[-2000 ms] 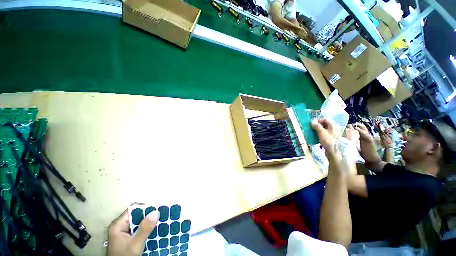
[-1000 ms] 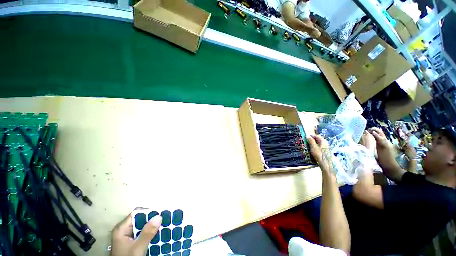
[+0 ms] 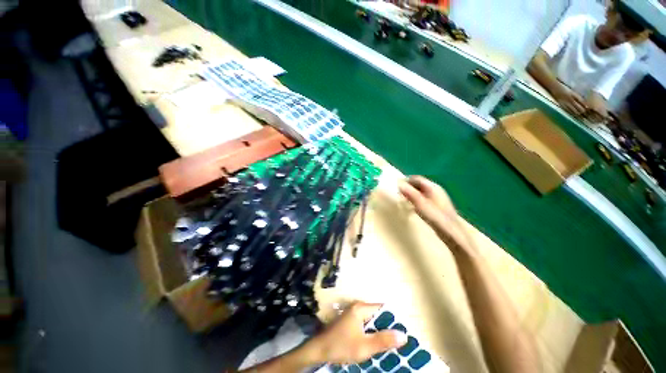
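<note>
My left hand (image 3: 358, 339) holds the white sticker sheet (image 3: 418, 358) with dark oval pads at the bottom centre, thumb on top. My right hand (image 3: 427, 200) is over the bench right of the green pile, fingers bent; it is blurred and I cannot tell if anything is between the fingertips. The stack of wired PCB panels (image 3: 358, 166) lies at centre, its black cables (image 3: 274, 233) with silvery connector ends spilling toward me over the table edge.
A reddish-brown board (image 3: 219, 160) is left of the pile. Spare sticker sheets (image 3: 266, 98) lie beyond it. An open carton (image 3: 155, 255) is below the cables. An empty carton (image 3: 540, 149) is by the green conveyor (image 3: 416, 109). Another carton (image 3: 624, 350) is at lower right. A person (image 3: 591, 55) sits across.
The view has swung left, bringing the PCB pile to the centre. My right arm has moved from the carton at the right to beside the pile. My left hand still holds the sheet.
</note>
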